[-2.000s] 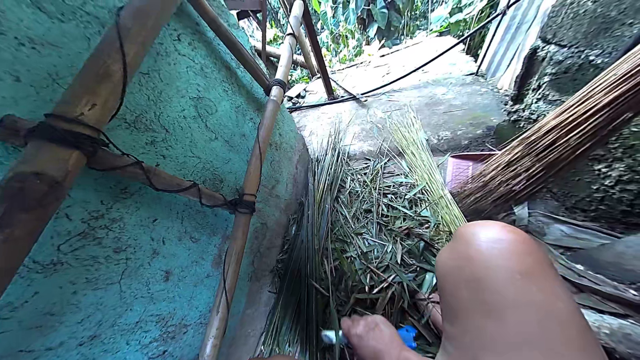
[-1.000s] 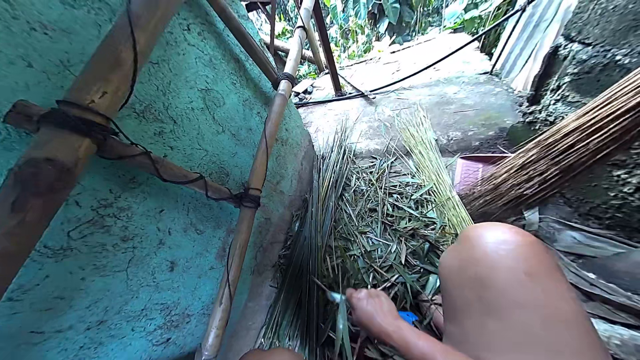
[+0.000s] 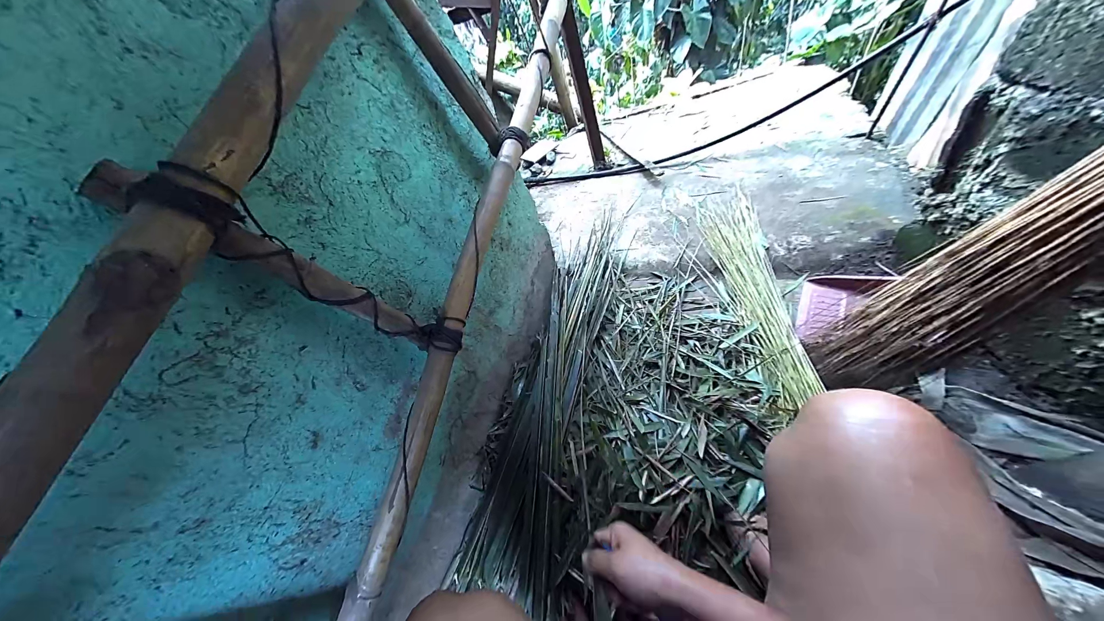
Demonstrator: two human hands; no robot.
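My right hand [image 3: 636, 565] is low in the view, its fingers closed around a small object that shows only as a bit of blue; the rest is hidden in the fist. Long thin green leaf strands lie just left of it, in a bundle [image 3: 539, 431] along the wall's base. Cut leaf scraps [image 3: 681, 397] cover the ground beyond the hand. Pale green stripped midribs [image 3: 759, 302] lie in a bundle on the right of this pile. My left hand cannot be made out; the bottom edge is dark and crowded with leaves.
On the left stands a turquoise wall [image 3: 285, 448] with a bamboo pole frame [image 3: 431, 379] tied by black cord. A large bundle of brown sticks [image 3: 966, 276] leans at the right, over a pink plastic dustpan or tray [image 3: 824, 302]. My bare knee [image 3: 871, 483] rises at the lower right.
My right hand has moved down from where it was one second ago. The pale tip that stuck out from its fist in both earlier frames no longer shows.
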